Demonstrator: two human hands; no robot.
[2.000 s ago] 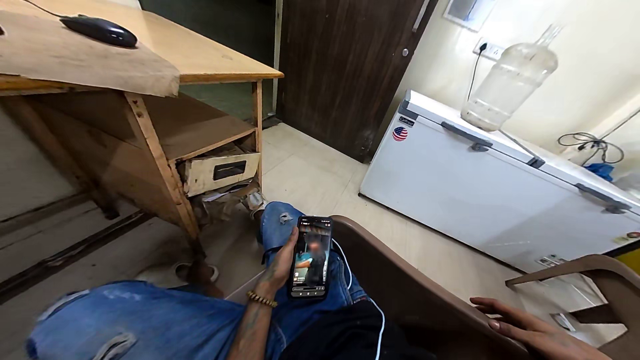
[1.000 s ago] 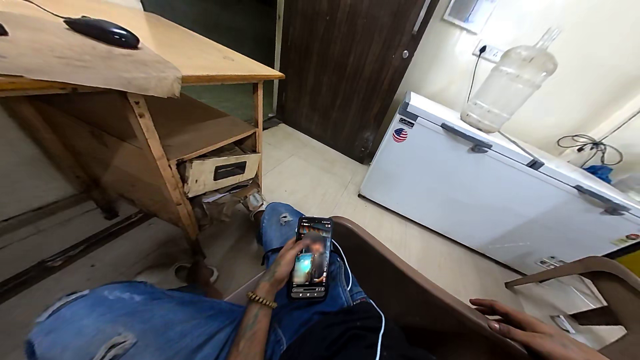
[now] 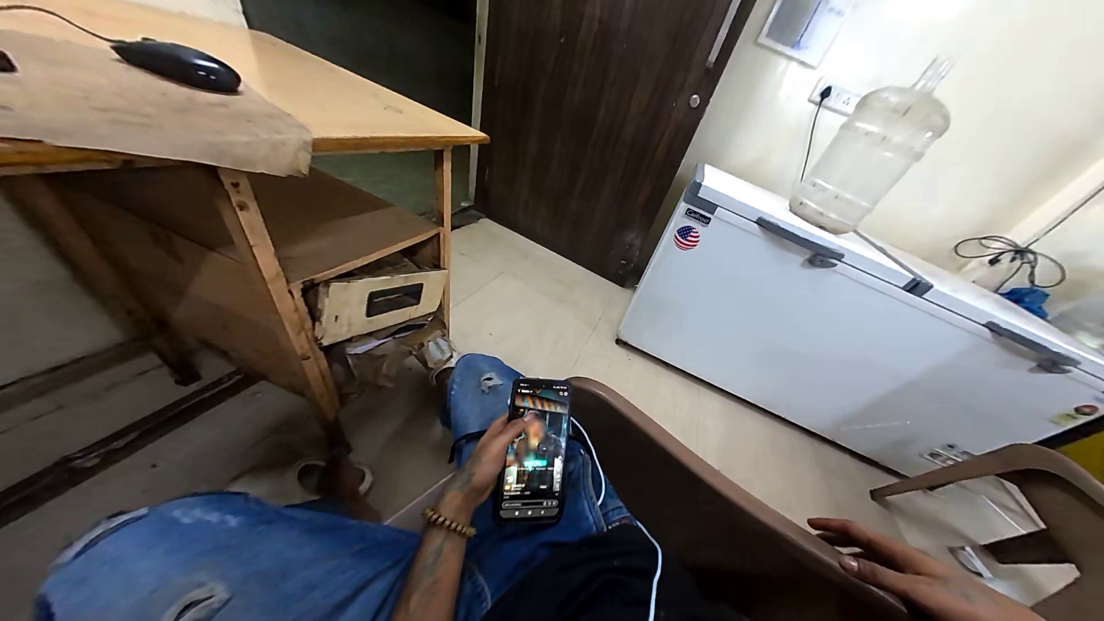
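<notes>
My left hand point(image 3: 490, 457) holds a smartphone point(image 3: 535, 453) upright over my thigh, its thumb over the left part of the lit screen. A beaded bracelet point(image 3: 448, 523) is on that wrist. A white cable point(image 3: 657, 561) runs beside the phone and down across my dark top. My right hand point(image 3: 888, 561) rests on the edge of a brown plastic chair point(image 3: 690, 461), fingers apart, with nothing held. My legs are in torn blue jeans point(image 3: 250, 552).
A wooden desk point(image 3: 371, 112) with a black computer mouse point(image 3: 185, 65) and an open shelf stands left. A white chest freezer point(image 3: 776, 319) bearing a clear plastic water bottle point(image 3: 871, 155) is right, near another brown chair point(image 3: 1026, 466). A dark wooden door point(image 3: 595, 129) stands behind.
The picture on the phone screen has changed. My left thumb has shifted over the screen; my right hand has stayed on the chair edge.
</notes>
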